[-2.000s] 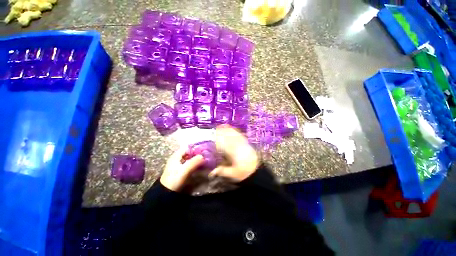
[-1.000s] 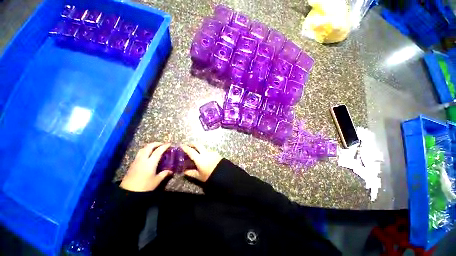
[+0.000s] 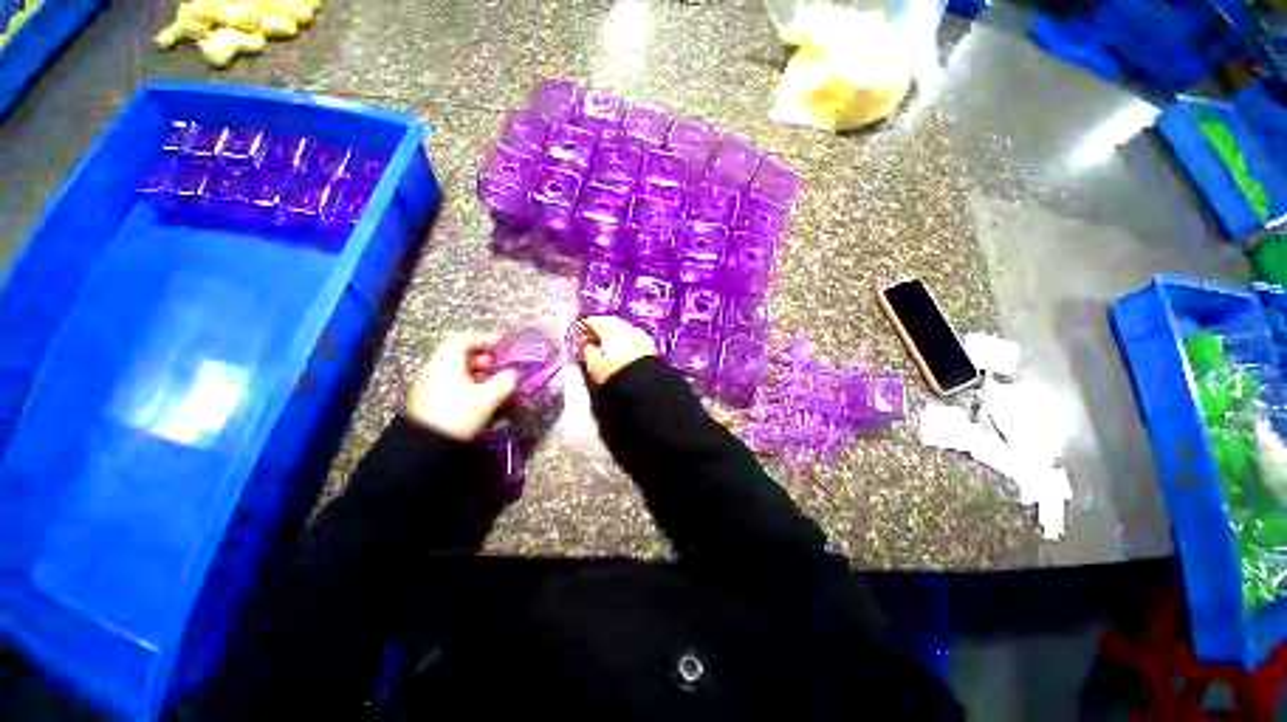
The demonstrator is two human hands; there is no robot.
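My left hand (image 3: 459, 388) holds a clear purple squarish part (image 3: 528, 363) in its fingertips above the worktop. My right hand (image 3: 617, 349) is just right of that part, at the lower left corner of the block; its fingers are curled, and whether they hold something small is unclear. A large block of purple parts (image 3: 656, 212) stands in rows behind my hands. More purple plastic (image 3: 501, 463) lies beside my left sleeve, partly hidden by it. A heap of thin purple trimmings (image 3: 805, 409) lies right of the block.
A blue crate (image 3: 304, 367) at left holds two purple rows at its far end. A phone (image 3: 927, 336) and white scraps (image 3: 1009, 430) lie at right. A bag of pale yellow parts (image 3: 847, 71) and loose yellow parts (image 3: 233, 26) are behind. A blue crate (image 3: 1179, 423) with green parts is far right.
My hands were together on purple plastic near the front edge. They are now apart and nearer the block, the left holding one part. The loose part beside the block has left its place.
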